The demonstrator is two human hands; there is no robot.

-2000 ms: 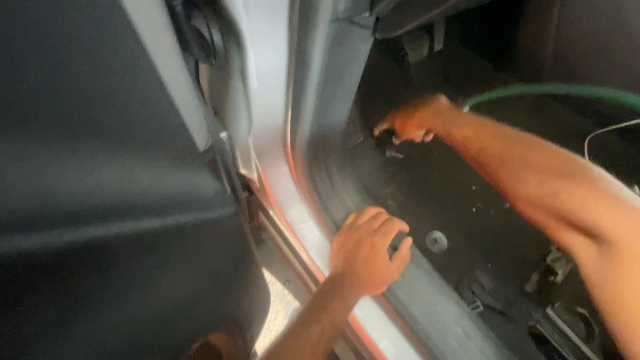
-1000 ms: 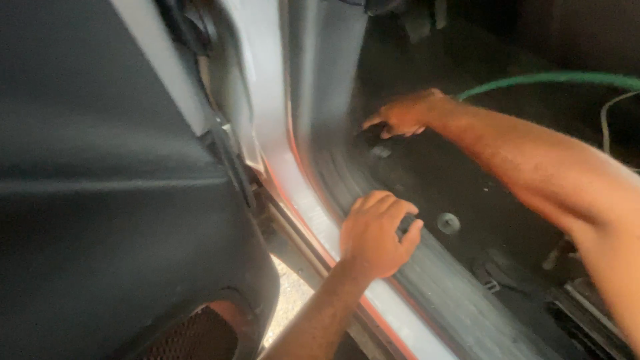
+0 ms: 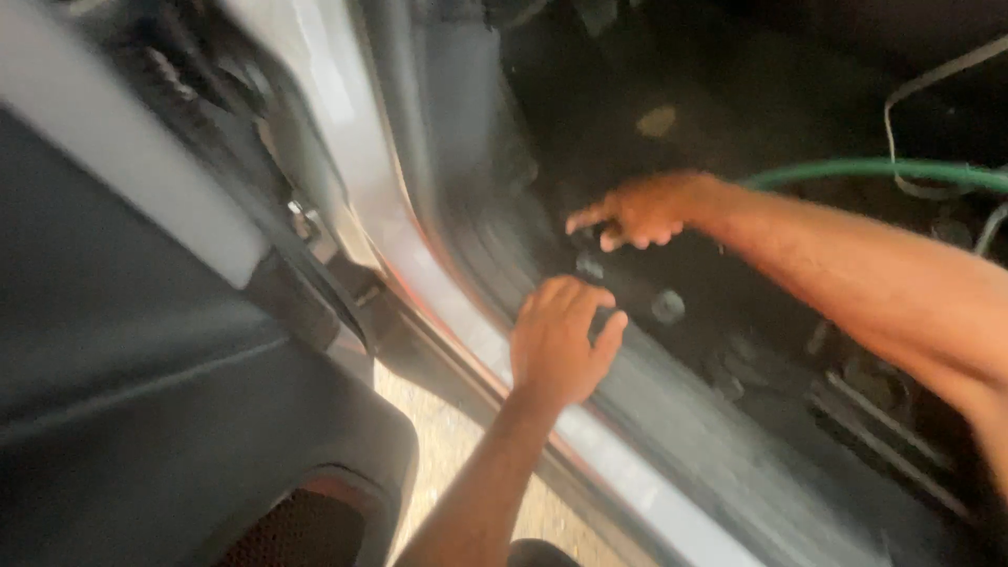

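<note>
My left hand (image 3: 561,339) rests on the plastic trim of a car's door sill (image 3: 677,409), its thumb and fingers apart, and nothing shows between them. Farther into the car, my right hand (image 3: 638,209) is over the dark footwell floor (image 3: 756,315), close to the trim's inner edge. Its index finger points left and the other fingers are curled; blur hides whether it touches or holds anything small. A small pale piece (image 3: 589,265) lies just under that hand. Right of my left hand is a round grey disc (image 3: 668,306) on the floor.
An open car door (image 3: 142,354) with a speaker grille (image 3: 291,531) fills the left side. A green hose (image 3: 850,168) and a thin pale cable (image 3: 892,126) run at the upper right. Metal seat rails (image 3: 890,441) lie at the lower right. Pale ground (image 3: 441,441) shows below the sill.
My left hand's thumb has spread, and the dark thing seen by it in the earlier frames shows less plainly. My right hand stays low by the trim. The view has shifted.
</note>
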